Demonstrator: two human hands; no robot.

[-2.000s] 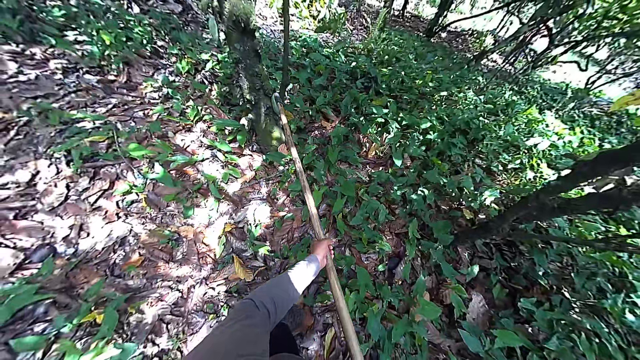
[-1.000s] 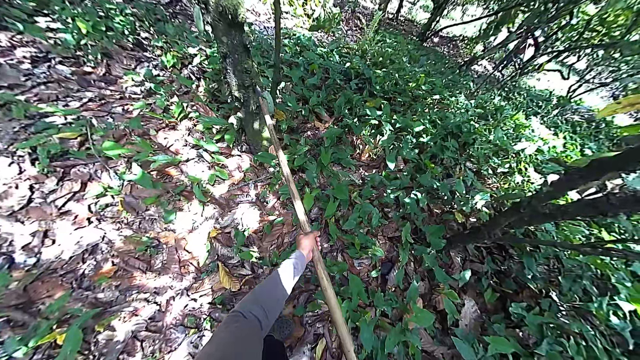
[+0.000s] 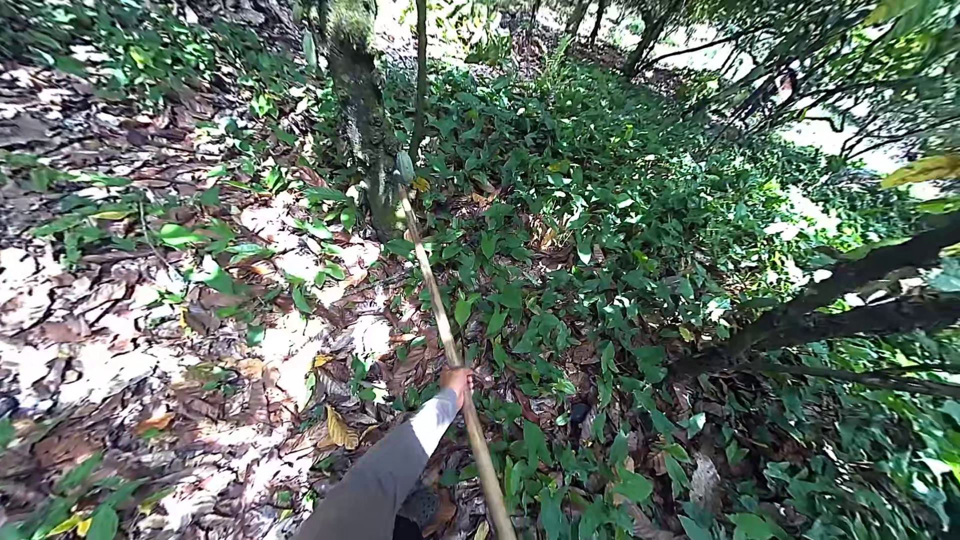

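Note:
My left hand (image 3: pixel 456 381), at the end of a grey sleeve, is closed around a long wooden pole (image 3: pixel 437 300) near the bottom centre. The pole slants from the lower edge up and to the left, its far end by a mossy tree trunk (image 3: pixel 364 127). At that end is a pale grey-green oval thing (image 3: pixel 405 166), possibly a cacao pod; whether it is fixed to the pole cannot be told. The near end of the pole runs out of view. My right hand does not show.
Dark branches (image 3: pixel 817 307) reach in from the right. A thin stem (image 3: pixel 420 75) rises beside the trunk. Low green plants (image 3: pixel 637 225) cover the ground on the right, and dry leaf litter (image 3: pixel 225 405) lies on the left. Part of a dark shoe (image 3: pixel 420 506) appears at the bottom.
My left hand has stayed closed on the pole. The oval thing at the pole's far end shows more plainly now than in the earlier frames.

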